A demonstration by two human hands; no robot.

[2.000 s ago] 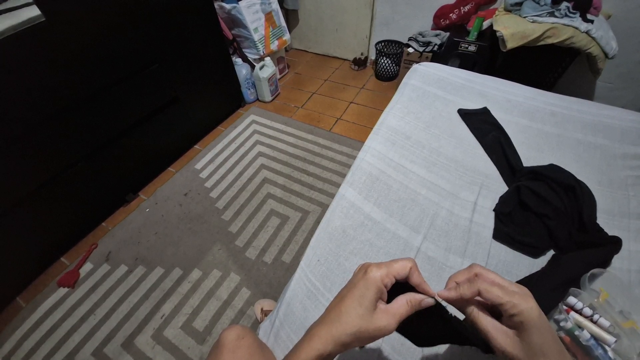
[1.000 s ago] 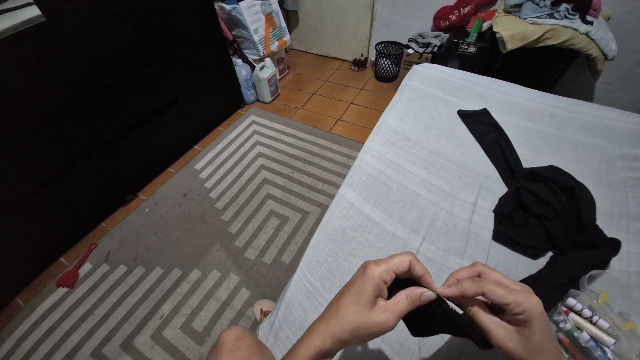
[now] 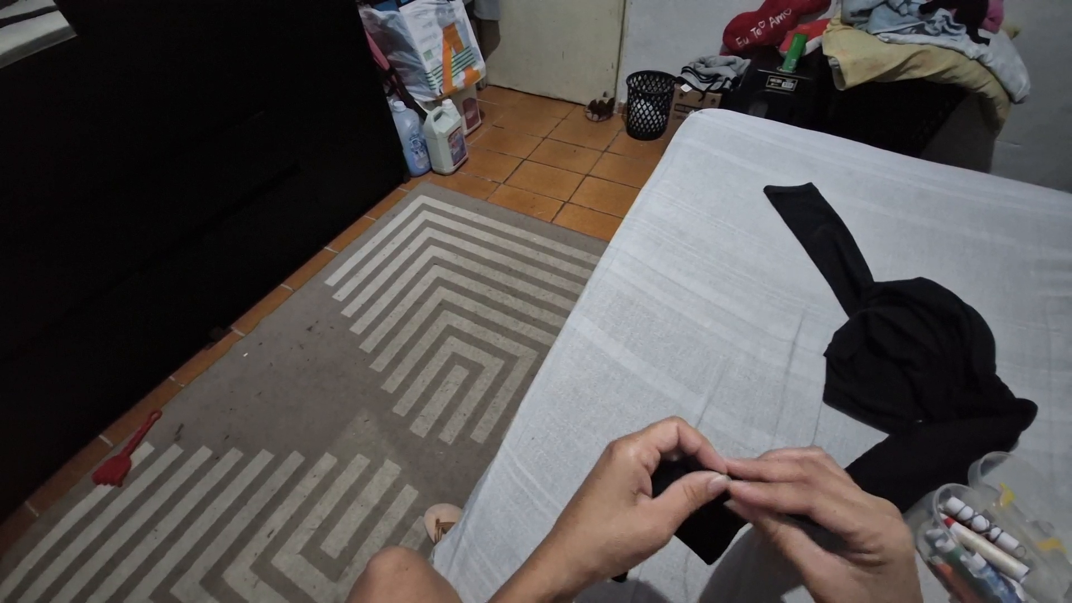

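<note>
My left hand (image 3: 649,494) pinches the edge of a black cloth garment (image 3: 913,352) between thumb and forefinger, low in the head view. My right hand (image 3: 825,511) meets it fingertip to fingertip, its fingers closed on the same edge; whether it also holds something small is hidden. Part of the black cloth hangs below the hands, and the rest lies bunched on the bed with one long narrow piece stretched out. Right of my right hand is a clear plastic case (image 3: 934,523) holding thread spools (image 3: 984,528) in several colours.
The bed (image 3: 670,293) has a pale sheet. To its left lie a striped rug (image 3: 293,394) and a red toy shovel (image 3: 126,452), beside dark furniture (image 3: 193,209). Beyond stand plastic bottles (image 3: 445,138), a black mesh basket (image 3: 649,105) and a pile of clothes (image 3: 913,50).
My fingertips have drawn closer together at the cloth edge, and the pale strip seen between them earlier no longer shows. The garment on the bed lies as before.
</note>
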